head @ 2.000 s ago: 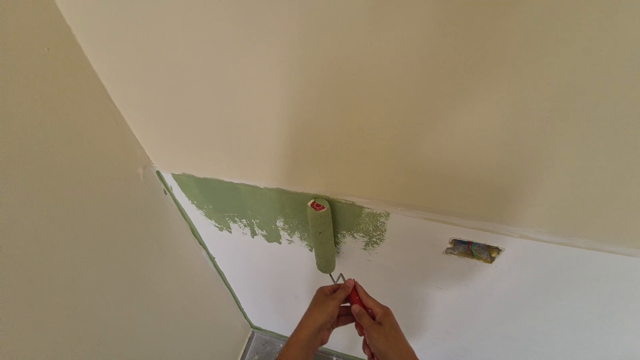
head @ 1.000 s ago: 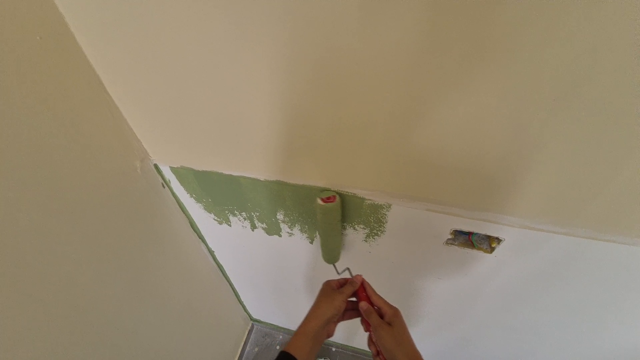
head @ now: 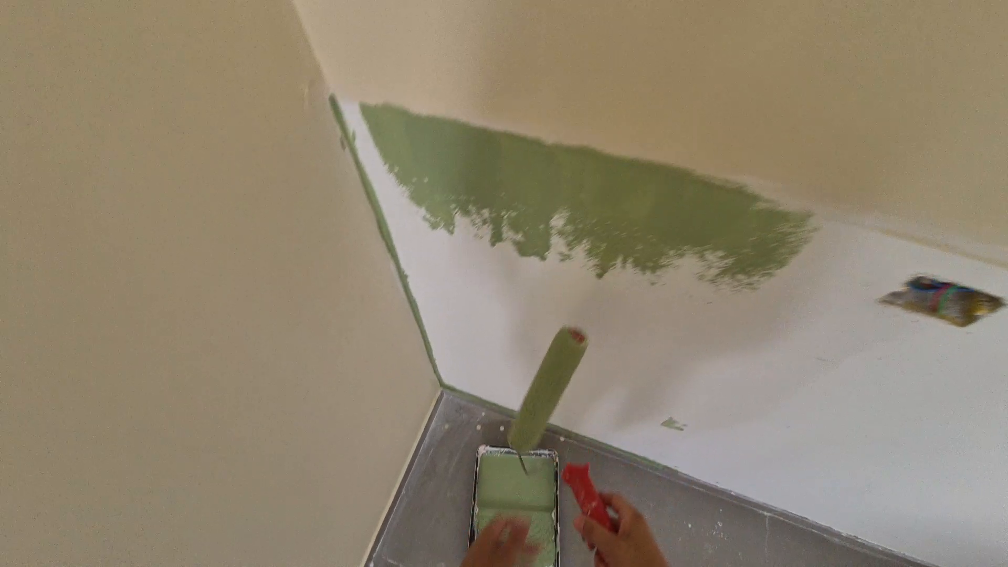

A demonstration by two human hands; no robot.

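Note:
My right hand [head: 622, 535] is closed around the red handle [head: 587, 496] of a paint roller. The roller's green, paint-covered sleeve [head: 549, 390] tilts up and to the right, off the painted band, in front of the white lower wall. My left hand [head: 504, 543] is off the handle, blurred, above the paint tray [head: 516, 480], which holds light green paint. Whether its fingers are apart is partly hidden by blur. A ragged band of green paint [head: 567, 189] covers the upper part of the white wall section [head: 504, 315].
A beige side wall [head: 197, 276] meets the white section at a corner edged in green. At the right, an electrical box opening with wires [head: 945, 301] sits in the wall. Grey floor [head: 693, 520] with paint spots lies along the wall's foot.
The roller has come off the green band and moved down toward the tray. My left hand has let go of the roller handle. The view has shifted downward, bringing the tray into sight.

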